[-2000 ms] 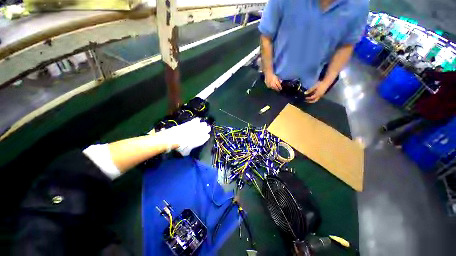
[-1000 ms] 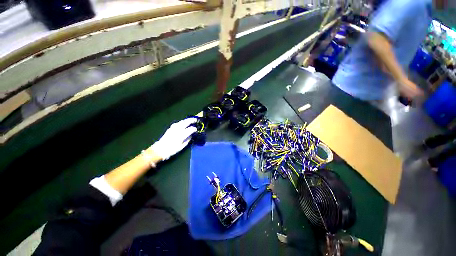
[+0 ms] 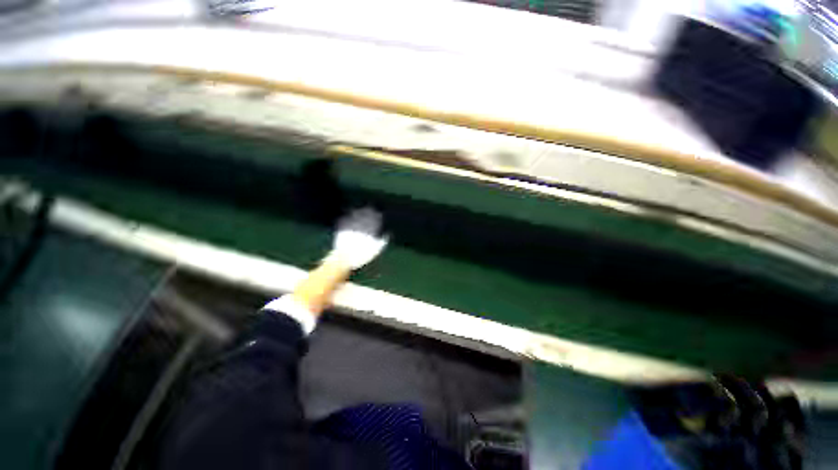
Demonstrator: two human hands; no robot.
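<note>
My left hand (image 3: 359, 240), in a white glove, reaches over the green conveyor belt (image 3: 432, 285). It is blurred, and I cannot tell whether it holds anything. A dark, blurred thing (image 3: 319, 182) is on the belt just beyond the fingers; it may be a black housing. A group of black housings (image 3: 735, 408) with bits of yellow wire stands at the lower right, beside the blue cloth (image 3: 629, 445). My right hand is out of the picture.
A white edge rail (image 3: 413, 312) runs along the near side of the belt. A pale, worn frame beam (image 3: 570, 170) runs along its far side. A large dark box-like thing (image 3: 735, 87) is at the upper right. Another green surface (image 3: 69, 312) is at the left.
The view has swung left to the belt. My left hand has moved from the housings at the bench edge out over the belt. The wire pile and fan have left the picture.
</note>
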